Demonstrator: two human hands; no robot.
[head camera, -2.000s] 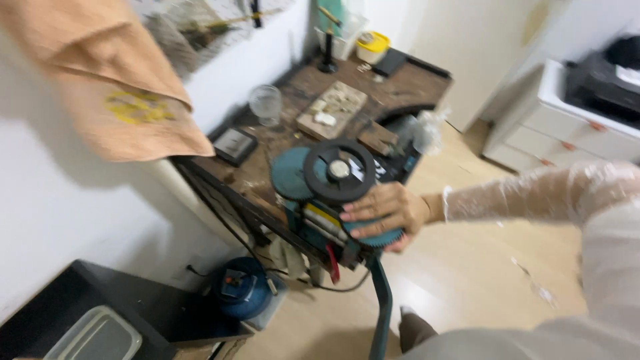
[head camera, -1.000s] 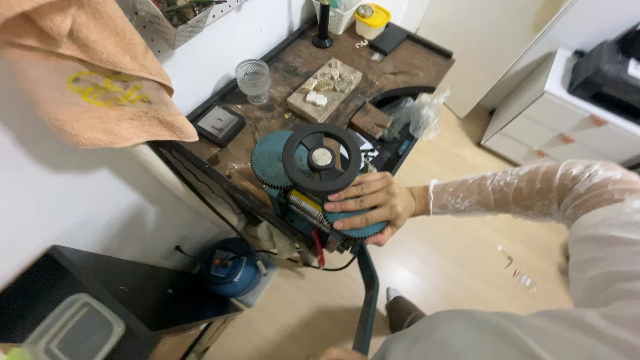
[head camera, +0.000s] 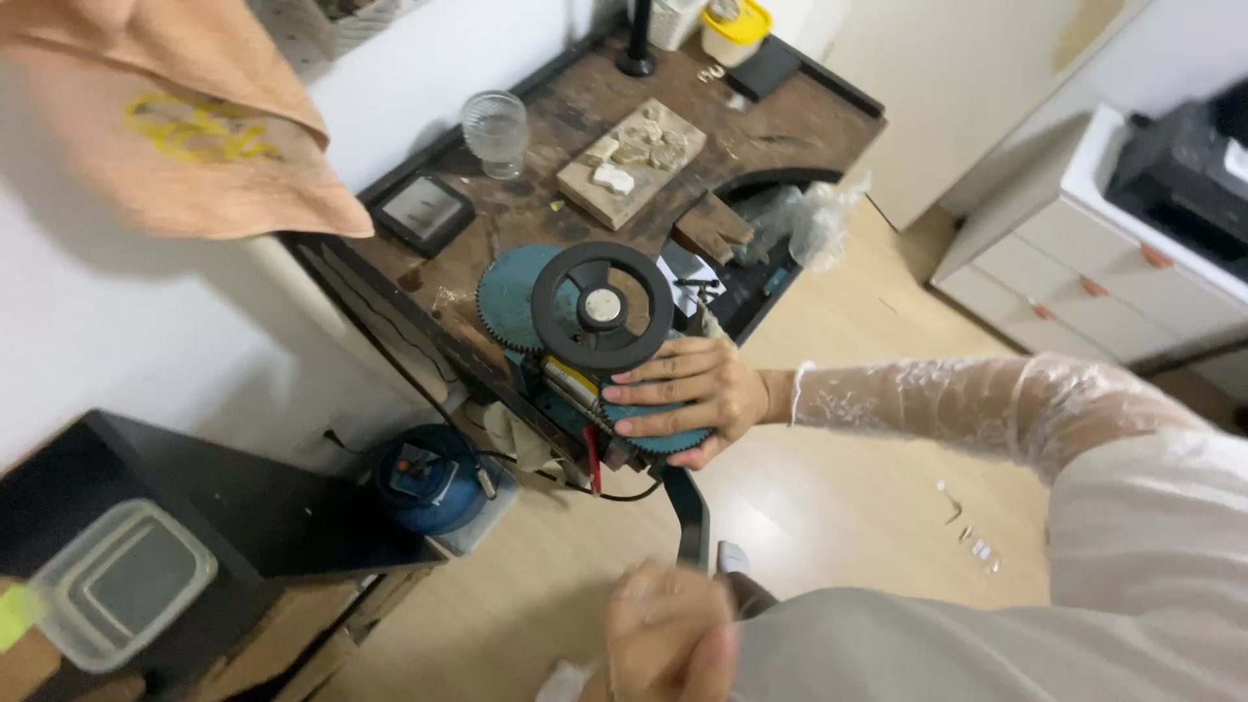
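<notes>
A hand-cranked rolling mill with a black handwheel (head camera: 604, 306) and teal toothed gears (head camera: 517, 295) stands at the workbench's near edge. My right hand (head camera: 682, 400) lies over the mill's nearer gear, fingers across the top and thumb by the lower rim. From the mill a dark teal crank arm (head camera: 688, 517) slopes down toward me. My left hand (head camera: 673, 624), blurred and curled into a fist, closes around its lower end; the grip itself is hidden. On the bench behind are a worn block (head camera: 624, 180) with whitish lumps, a ribbed glass (head camera: 495, 132) and a notched wooden piece (head camera: 712, 226).
A blue gas cylinder (head camera: 429, 483) stands on the floor left of the mill, with a cable nearby. A peach towel (head camera: 185, 127) hangs upper left. The dark shelf unit (head camera: 263, 487) holds a clear plastic container. White drawers (head camera: 1082, 263) stand at the right.
My left hand, only just visible at the bottom edge a second ago, shows more fully now. My right hand stays on the gear.
</notes>
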